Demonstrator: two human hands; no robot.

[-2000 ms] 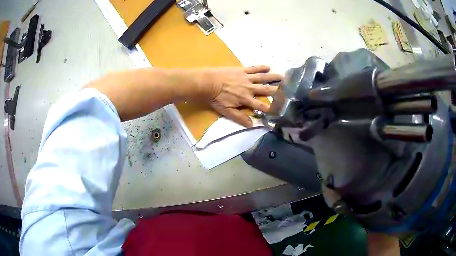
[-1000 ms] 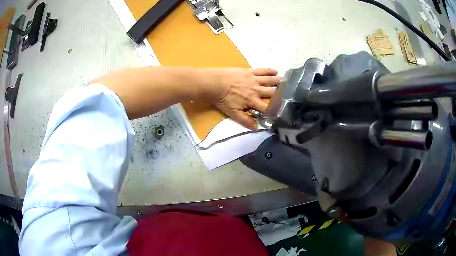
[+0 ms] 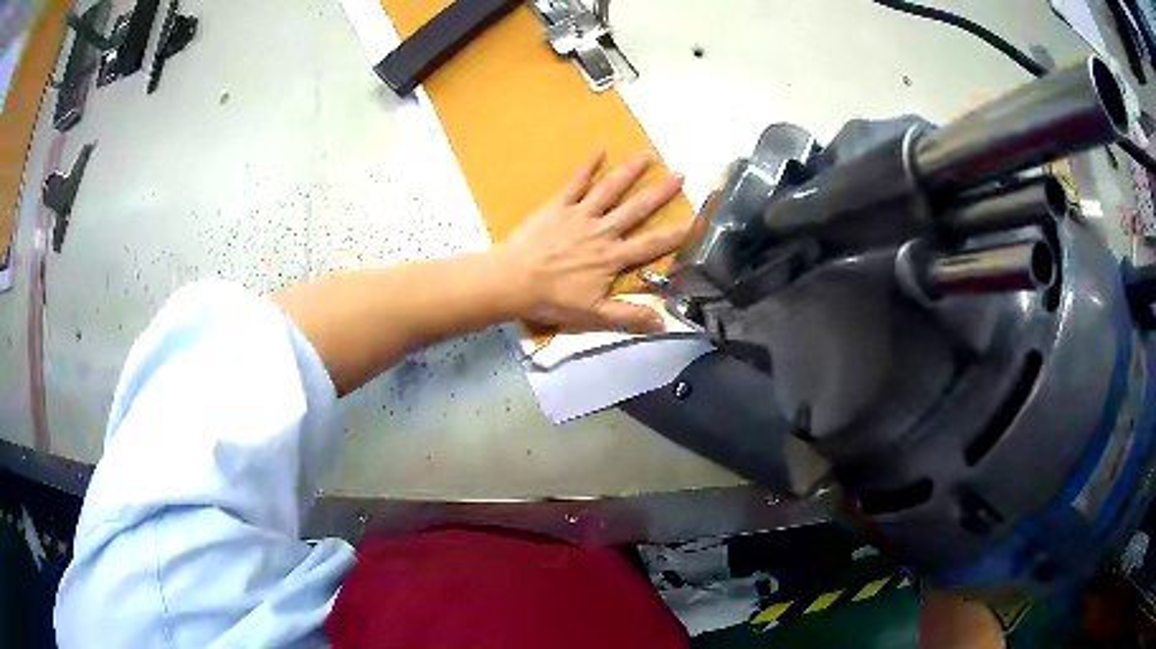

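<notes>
My left hand (image 3: pixel 596 247) lies flat with spread fingers on the tan-orange pattern template (image 3: pixel 533 127), its fingertips close to the cutter's metal front. White fabric plies (image 3: pixel 602 374) show below and beside the template's near end. The straight knife cutter (image 3: pixel 887 304) fills the right side, its grey base plate (image 3: pixel 710 412) on the table. The blade is hidden. A black bar weight (image 3: pixel 444 48) and a silver cloth clamp (image 3: pixel 590 44) sit on the template's far part. Of my right arm only a blurred piece of skin shows below the cutter; the right hand itself is hidden.
Dark spare clamps (image 3: pixel 127 44) and another dark clamp (image 3: pixel 66 193) lie at the far left of the speckled table (image 3: pixel 342 165). A black cord (image 3: pixel 963 25) runs at the upper right. The riveted table edge (image 3: pixel 571 517) and scraps on the floor are below.
My left hand has spread its fingers and shifted slightly toward the template's far part. The cutter's tubes have turned to point more upward. The table, template, weight and clamp appear shifted right in view.
</notes>
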